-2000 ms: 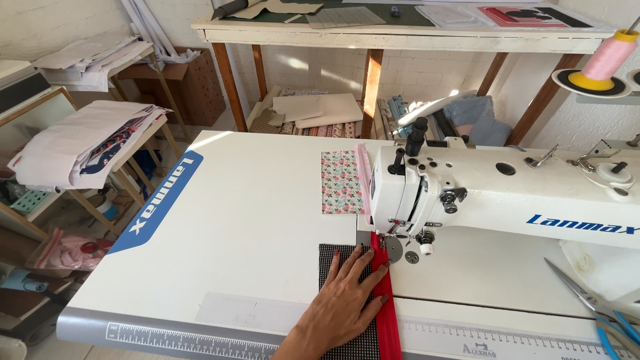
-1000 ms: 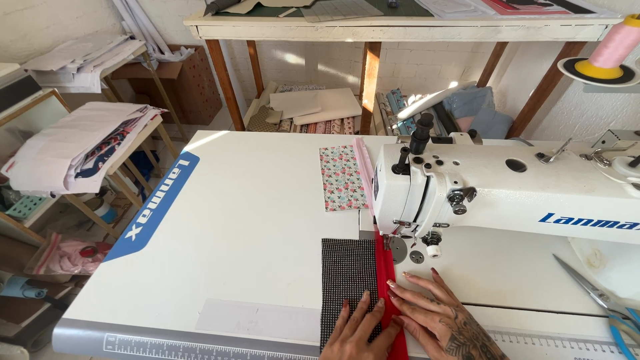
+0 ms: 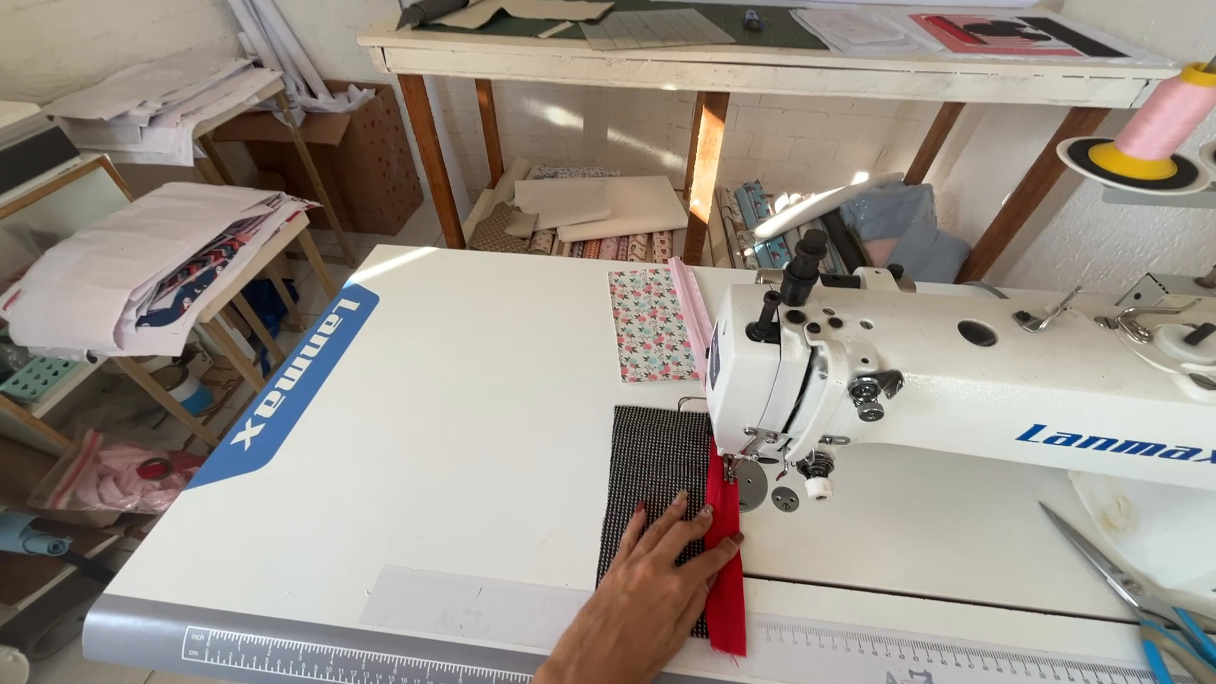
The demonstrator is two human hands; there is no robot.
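My left hand [image 3: 655, 579] lies flat, fingers spread, on a black-and-white woven fabric piece [image 3: 655, 465] and the red zipper tape [image 3: 727, 594] along its right edge. The tape's far end is under the presser foot [image 3: 730, 467] of a white Lanmax sewing machine [image 3: 931, 351]. Behind the dark piece lies a floral fabric piece [image 3: 654, 328] with a pink zipper tape [image 3: 691, 318] at its right side. My right hand is out of view.
Blue-handled scissors [image 3: 1130, 584] lie at the right on the machine table [image 3: 456, 399]. A clear ruler [image 3: 883, 641] runs along the near edge. A pink thread cone [image 3: 1164, 119] stands at upper right. Stacked papers [image 3: 161, 256] are at the left.
My right hand, on the red tape one second ago, has left the view. The dark fabric and red tape have moved forward since two seconds ago less plainly; my left hand remains on them.
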